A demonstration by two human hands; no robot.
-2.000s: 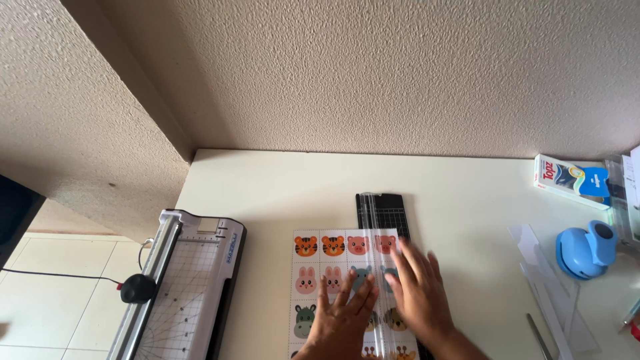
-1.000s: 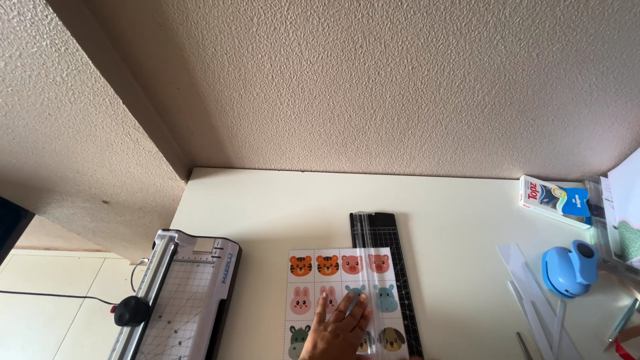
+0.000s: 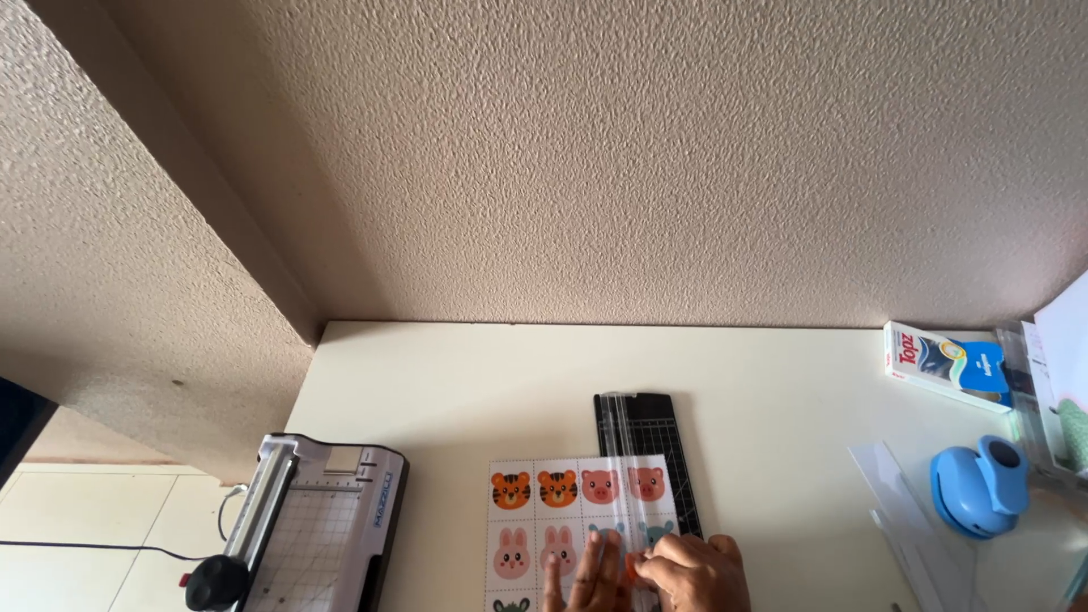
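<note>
A printed paper sheet of animal faces (image 3: 512,527) lies across a small black paper trimmer (image 3: 680,459). The trimmer's clear plastic rail (image 3: 618,433) runs over the sheet between the two pig faces. My left hand (image 3: 588,578) rests on the sheet, left of the rail, with its fingers apart and flat on the paper. My right hand (image 3: 699,571) is at the rail, its fingertips closed on a small orange cutter slide (image 3: 631,567). The lower parts of the sheet, the trimmer and both hands are out of view.
A larger rotary paper trimmer (image 3: 319,527) with a black knob stands at the left table edge. At the right are a blue craft punch (image 3: 977,486), paper strips (image 3: 922,518) and a cotton swab box (image 3: 945,365). A textured wall (image 3: 595,170) rises behind the table.
My right hand was spread on the sheet two seconds ago, was out of view one second ago, and is now at the rail on the orange slide. My left hand stays on the sheet.
</note>
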